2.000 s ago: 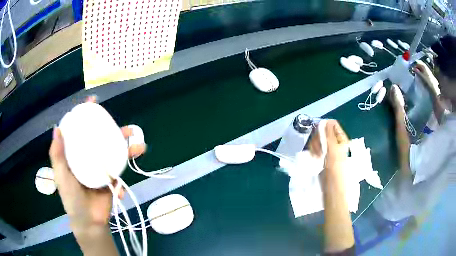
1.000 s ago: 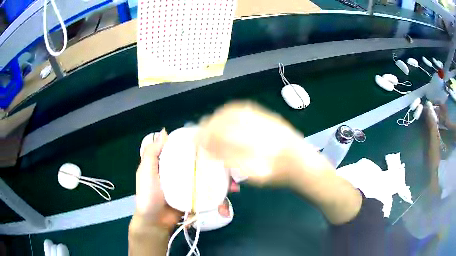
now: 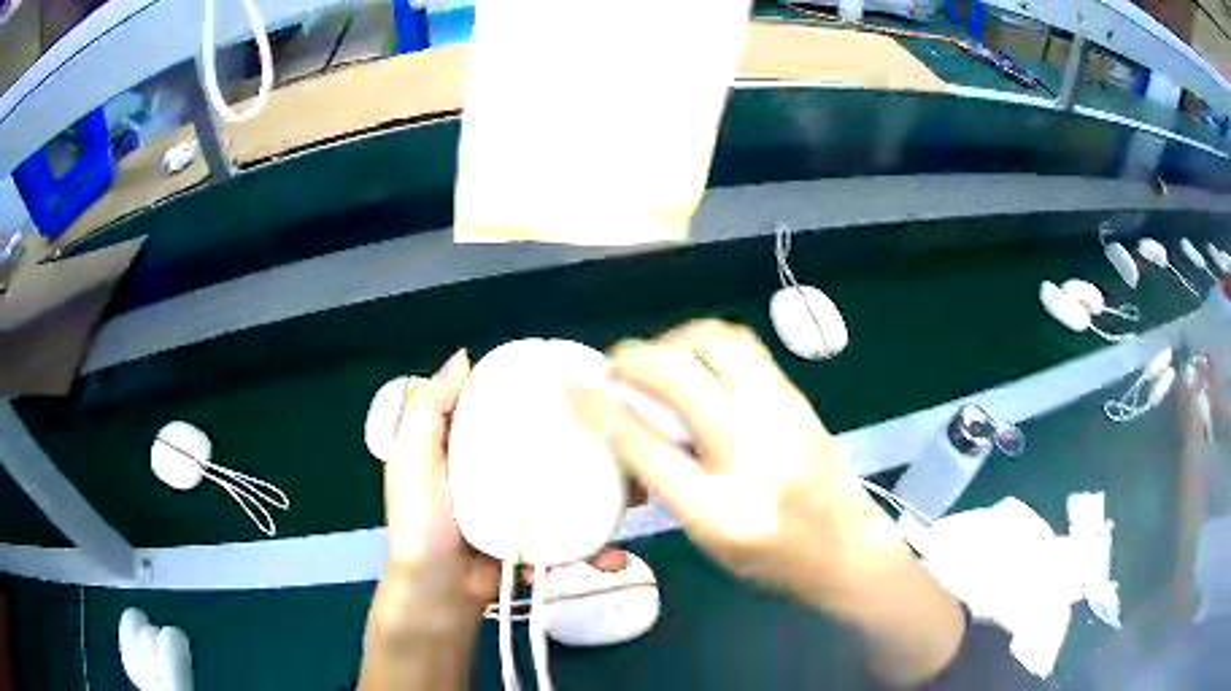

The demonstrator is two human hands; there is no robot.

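My left hand (image 3: pixel 429 520) holds a rounded white unit (image 3: pixel 533 459) upright in front of me, fingers along its left side and underneath. Its doubled white cord hangs from the bottom. My right hand (image 3: pixel 743 452) is at the unit's upper right, slightly blurred, with a small white piece, seemingly a wipe (image 3: pixel 658 413), between thumb and fingers. Its fingertips meet the unit's face. Another white unit with a tan seam line (image 3: pixel 601 603) lies on the green surface just below, partly covered by the held unit and fingers.
Metal-topped bottle (image 3: pixel 945 459) at right, with crumpled white wipes (image 3: pixel 1006 567) in front. Units lie on the green belt, one at left (image 3: pixel 180 455) and one beyond my hands (image 3: pixel 809 321). A washed-out white sheet (image 3: pixel 594 122) hangs ahead. A grey rail (image 3: pixel 270 560) crosses between belt and bench.
My right hand has come from the wipes and bottle to the held unit, now over its right side. The held unit has moved towards the middle. The view has swung left.
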